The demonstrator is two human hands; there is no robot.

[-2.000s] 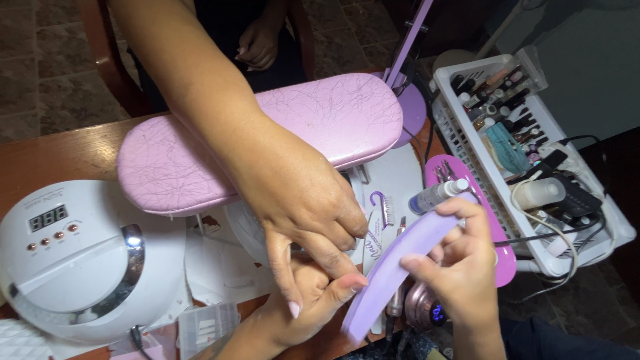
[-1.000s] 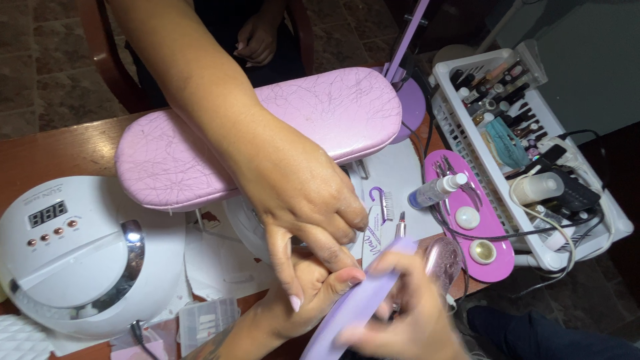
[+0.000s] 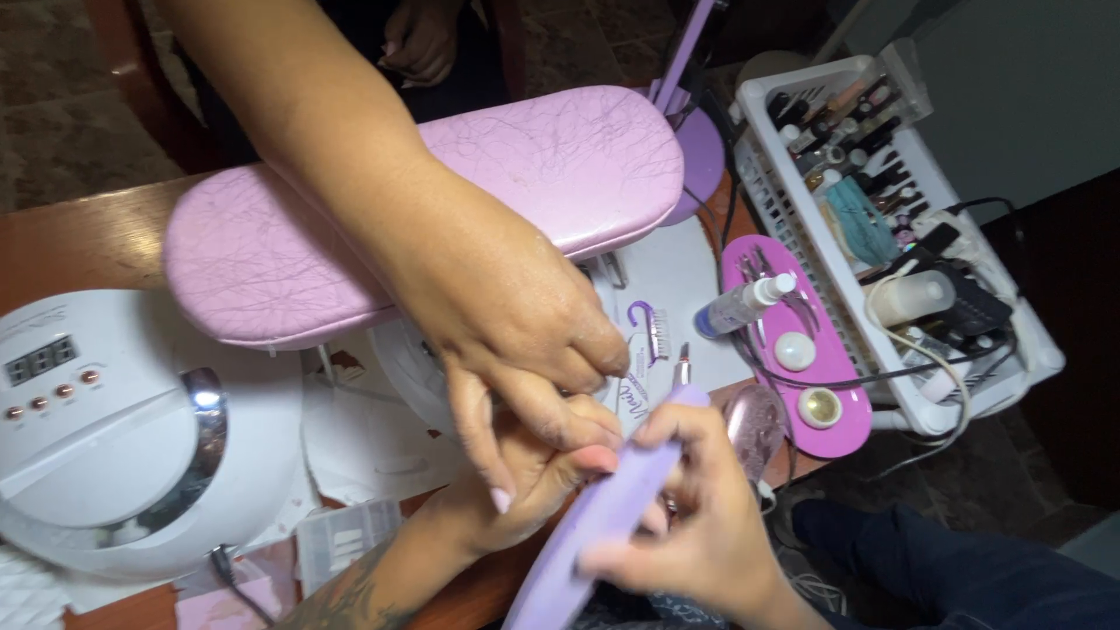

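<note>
My left hand [image 3: 525, 486], at the lower centre, grips a finger of the other person's hand [image 3: 516, 297], which reaches across a pink padded armrest [image 3: 542, 166]. In my right hand [image 3: 700, 516] is a curved lilac nail file [image 3: 604, 516], pinched between thumb and fingers. The file's upper part lies against or very near the held fingertip; exact contact is hidden. My right hand is slightly blurred. A nail brush with a purple handle [image 3: 652, 332] lies beyond the hands on the white surface.
A white nail lamp [image 3: 131, 437] stands at left, beside a clear plastic box [image 3: 346, 538]. At right, a pink tray [image 3: 840, 437] holds a spray bottle [image 3: 744, 306], small jars and metal tools. Beyond it is a white basket [image 3: 787, 210] of bottles, with cables draped over it.
My right hand has moved down and left with the file since the oldest frame, uncovering the pink tray's jars. My left hand keeps its hold on the person's finger.
</note>
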